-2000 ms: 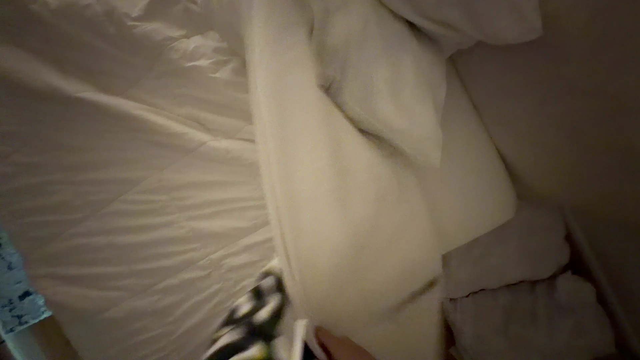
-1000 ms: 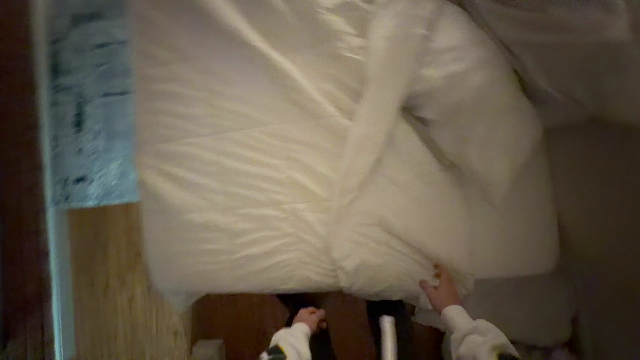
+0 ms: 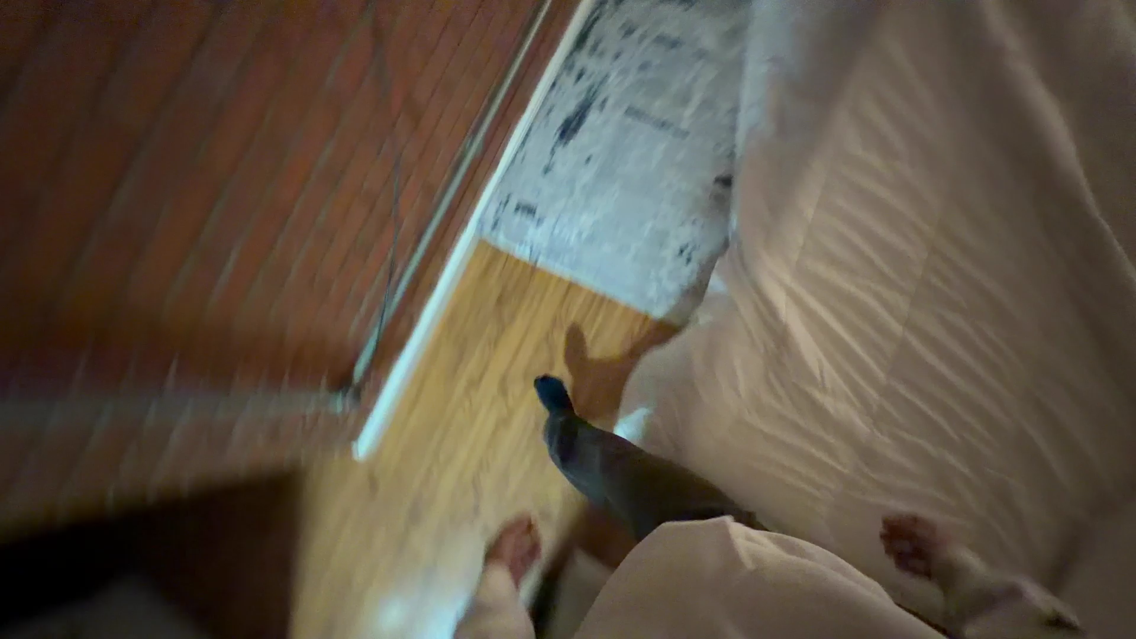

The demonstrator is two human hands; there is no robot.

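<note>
A pale, wrinkled duvet (image 3: 896, 337) spreads over the bed on the right side of the view. My right hand (image 3: 912, 543) is over its lower part with the fingers curled; blur hides whether it touches the cloth. Low in the middle, my left hand (image 3: 515, 543) hangs above the wood floor, its fingers loosely curled and nothing seen in them. Between my hands are the front of my light top (image 3: 728, 586) and my leg in dark trousers (image 3: 630, 475), with a dark-covered foot on the floor.
A brick wall (image 3: 222, 204) with a white baseboard (image 3: 417, 346) runs along the left. A grey rug with dark marks (image 3: 621, 169) lies between the wall and the bed. Wood flooring (image 3: 426, 470) runs from the rug toward me. A dark area fills the lower left corner.
The view has swung left to the brick wall and floor. A second ago my right hand was at the duvet's edge near the bed's corner; my leg now reaches forward beside the bed.
</note>
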